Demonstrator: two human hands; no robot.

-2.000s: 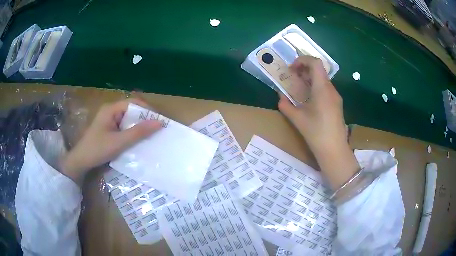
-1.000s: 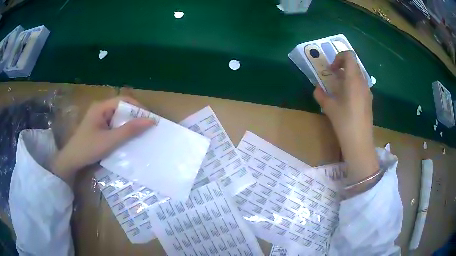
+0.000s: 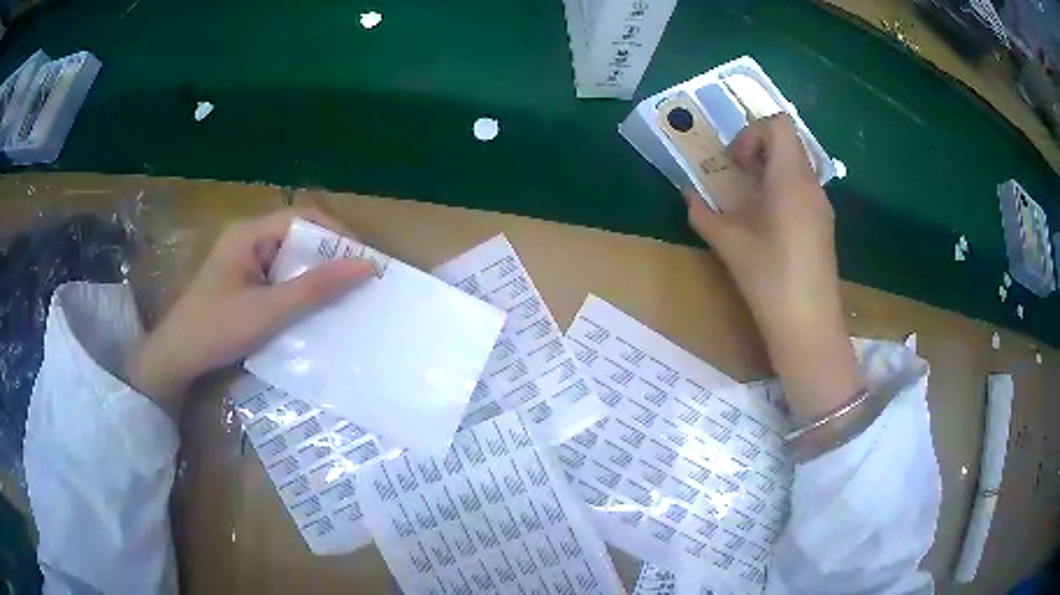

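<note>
My left hand (image 3: 250, 296) holds a white label sheet (image 3: 378, 337) by its upper left part; the sheet is mostly bare, with a short row of dark print near my thumb. My right hand (image 3: 773, 215) is at a white blister tray (image 3: 663, 157) on the green belt, thumb behind its near edge and fingers over the device. The tray holds a cream-gold device (image 3: 700, 145) with a dark round spot at its left end, and a pale part in the other well. My fingers hide part of both. No sticker can be made out on my fingertips.
Several printed label sheets (image 3: 686, 430) lie on the brown bench. An upright white carton (image 3: 616, 47) stands behind the tray. Other trays lie at far left (image 3: 52, 110) and far right (image 3: 1029, 238). A white roll (image 3: 988, 477) lies right, a clear bag (image 3: 70, 244) left. White scraps dot the belt.
The left tray and scraps have shifted left along the belt. The upright carton has come into view behind the tray. My right hand and its tray are farther right than two seconds ago.
</note>
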